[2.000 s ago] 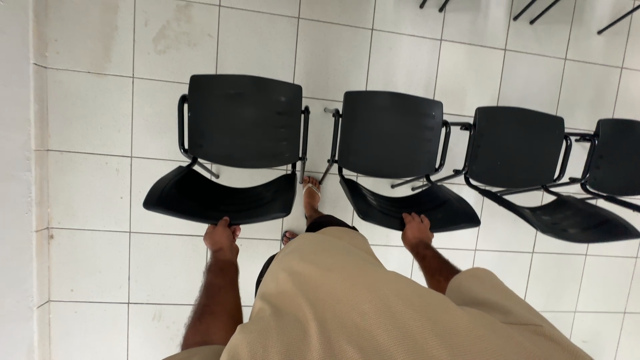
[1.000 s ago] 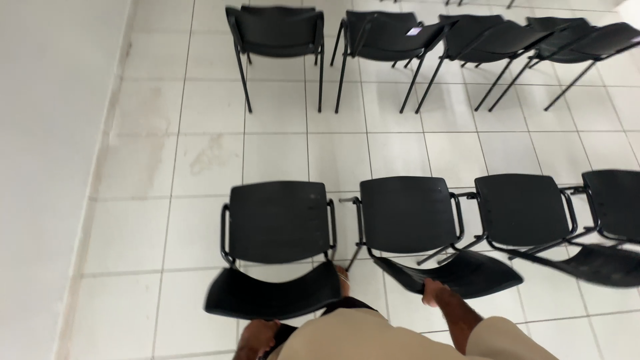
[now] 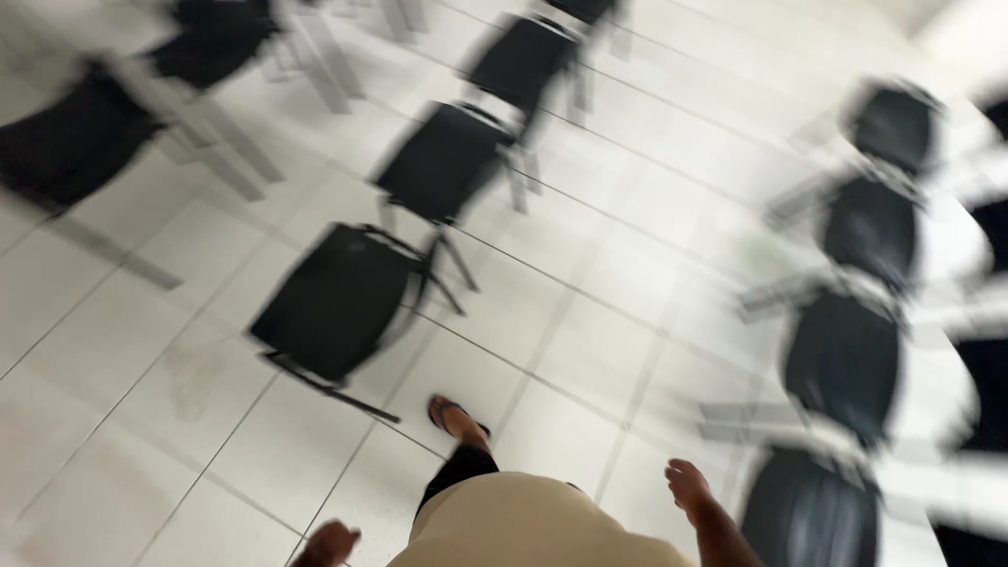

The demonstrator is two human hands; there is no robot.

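My left hand (image 3: 332,542) hangs low near the bottom edge, left of my body, over the tiled floor; it touches nothing I can see. My right hand (image 3: 687,482) is at the lower right with its fingers bent, also free of any object. The nearest black chair (image 3: 339,303) stands ahead and to the left of my foot, at the near end of a slanting row. Another black chair (image 3: 811,504) is just right of my right forearm. The view is blurred, and finger detail of my left hand is hard to make out.
Beyond the nearest chair, the row goes on with a black chair (image 3: 445,161) and another (image 3: 526,63). A second row, with a chair (image 3: 844,366), runs up the right side. More chairs, one a dark chair (image 3: 63,142), stand at the upper left.
Both hands have let go of the black chair backs they were on. The view has turned strongly, and a row of chairs now shows on the right.
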